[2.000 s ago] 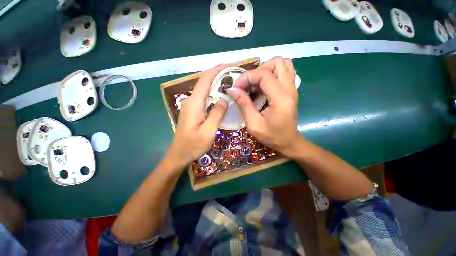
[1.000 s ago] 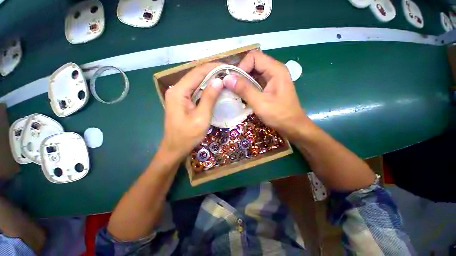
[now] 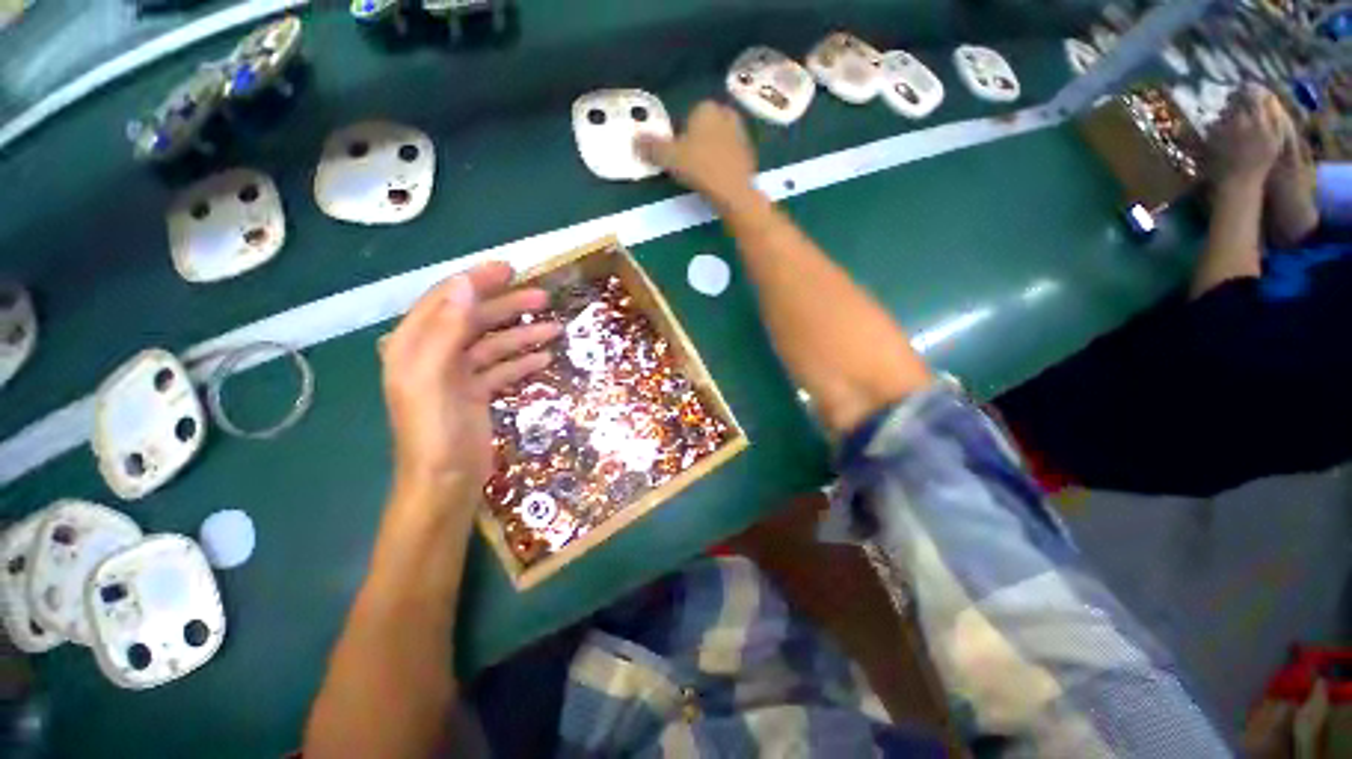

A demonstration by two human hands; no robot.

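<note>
My left hand (image 3: 452, 363) is open and empty, palm turned right, over the left side of the shallow tan box (image 3: 635, 519). The box holds a heap of shiny copper and silvery metal inserts (image 3: 615, 423). My right hand (image 3: 703, 151) is stretched to the far side of the bench, its fingertips closed at the right edge of a white housing (image 3: 605, 137) with two dark round openings. The housing lies on the bench. The fingers' undersides are hidden.
Other housings (image 3: 374, 174) lie along the far side. Stacked housings (image 3: 156, 611), a disc (image 3: 229, 538) and a loose ring (image 3: 261, 390) are at left. Another disc (image 3: 709, 274) lies right of the box. Another person's hands (image 3: 1248, 141) are at the far right.
The housing held over the box has left my hands. My right hand has moved far forward; my left hand has opened. Another housing now shows in the far row. The view has shifted right.
</note>
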